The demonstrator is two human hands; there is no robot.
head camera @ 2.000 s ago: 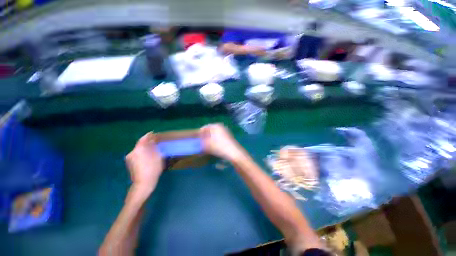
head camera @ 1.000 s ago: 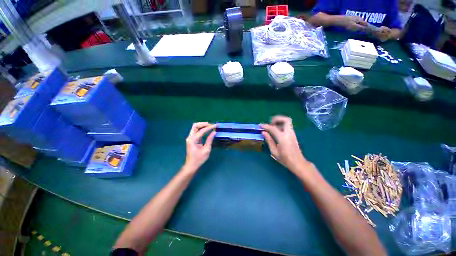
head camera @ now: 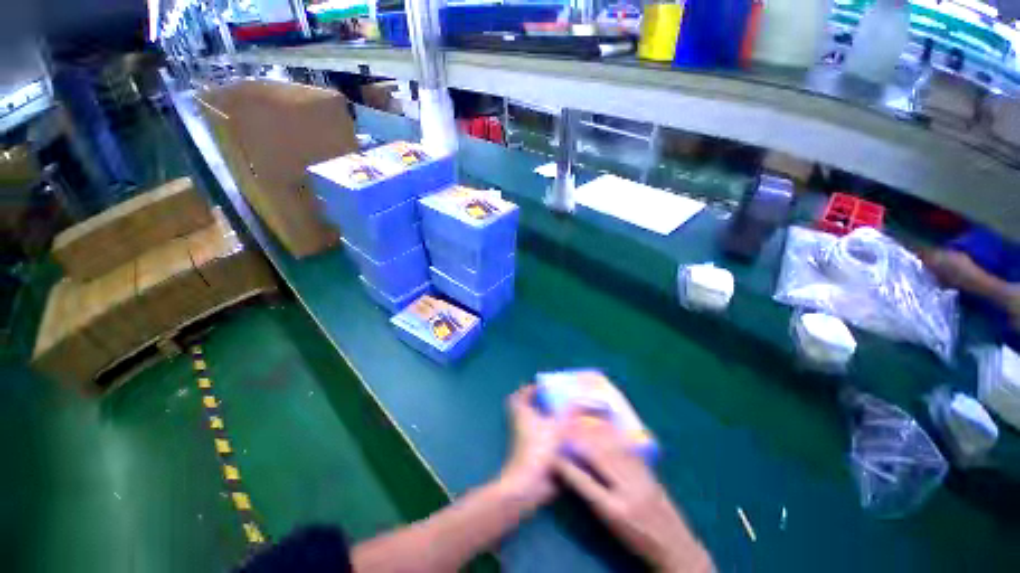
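A retail box [head camera: 584,394], blue-edged with a pale printed top, is between my two hands over the green bench; it is blurred. My left hand [head camera: 528,445] grips its near left side. My right hand [head camera: 613,457] lies over its top and near side, fingers bent, hiding much of the print. Finished boxes [head camera: 386,229] stand in blue stacks ahead and left of my hands, picture side up. A single finished box [head camera: 438,325] lies in front of the stacks.
A large brown carton [head camera: 285,157] stands behind the stacks. Bagged white stacks [head camera: 825,339], an empty-looking clear bag [head camera: 893,453], a large clear bag [head camera: 867,280] and a red tray [head camera: 850,213] lie right. A metal post [head camera: 565,168] rises from the bench. Brown cartons [head camera: 145,291] sit on the left floor.
The view has swung left, towards the finished stacks. The box in my hands now shows its printed top, and my right hand has moved from its end onto its top.
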